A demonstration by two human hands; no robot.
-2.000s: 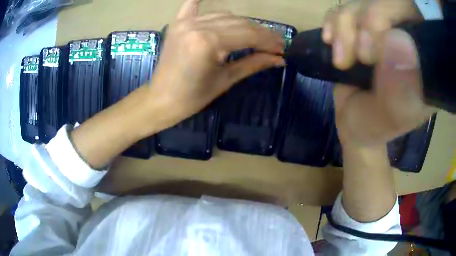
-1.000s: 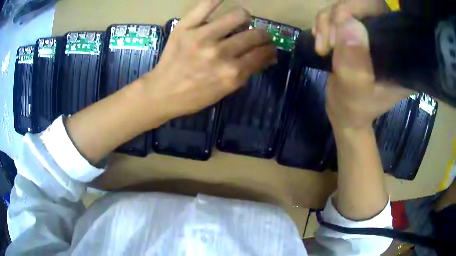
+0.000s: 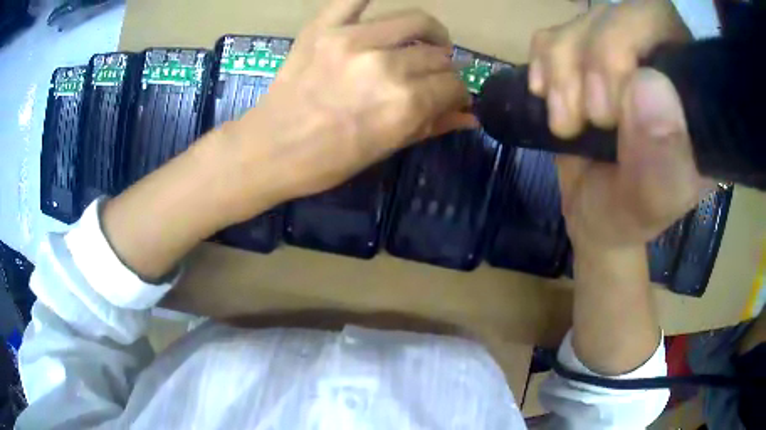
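Observation:
Several black ribbed power bank cases (image 3: 441, 197) lie side by side in an overlapping row. Green circuit boards (image 3: 254, 62) sit across their far ends. My right hand (image 3: 617, 126) is closed around the thick black electric screwdriver (image 3: 537, 109), whose front end points left at the board end of one case. My left hand (image 3: 378, 101) is over the middle cases, fingers bent, fingertips beside the screwdriver's front end. Its fingertips are partly hidden, so I cannot tell whether they hold a small screw. The screwdriver's tip is hidden too.
The row rests on a brown cardboard mat (image 3: 336, 290). A white covered surface (image 3: 84, 38) shows at the upper left. The black cord (image 3: 621, 381) runs by my right wrist. Yellow tape (image 3: 755, 298) shows at the right edge. Part of another person or dark clothing may be at the lower right.
My right hand lowered the screwdriver and brought its front end back left to the board. My left fingertips moved towards it. The row appears shifted slightly right in view.

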